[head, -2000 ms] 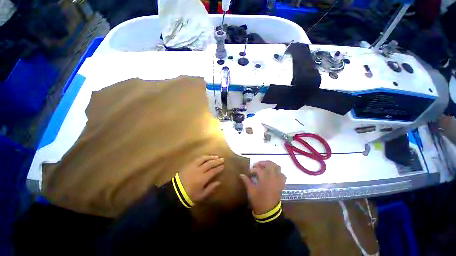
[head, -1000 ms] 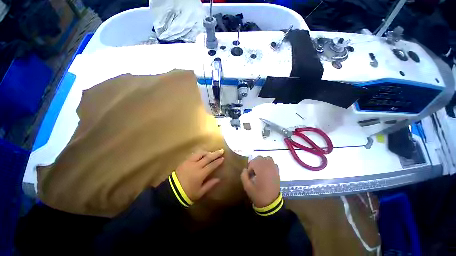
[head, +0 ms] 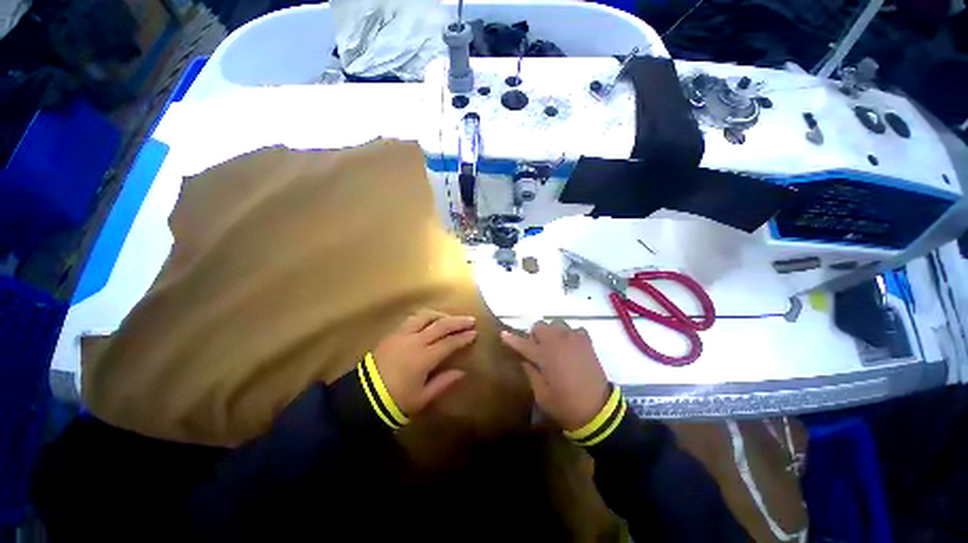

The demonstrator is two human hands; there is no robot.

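A tan-brown garment panel [head: 287, 276] lies spread on the white table left of and in front of the needle. Its right edge runs under or beside the presser foot [head: 467, 225], beside a bright light. My left hand [head: 427, 358] lies on the panel with its fingers slightly apart, fingertips below the needle area. My right hand [head: 563, 369] is at the panel's right edge, its fingertips on or beside that edge; whether it pinches the cloth is not clear. The white sewing machine head [head: 605, 127] stands behind.
Red-handled scissors [head: 663, 316] lie right of the needle. Black fabric strips [head: 663, 159] drape over the machine head. A ruler strip [head: 743, 399] runs along the front edge. Brown cut panels [head: 701, 456] hang below it. A white tub [head: 276, 53] stands behind, with white cloth [head: 384, 40].
My right hand has opened from its curled pose and its fingers now reach left toward the panel's edge. My left hand and the panel have barely moved. The view has shifted slightly.
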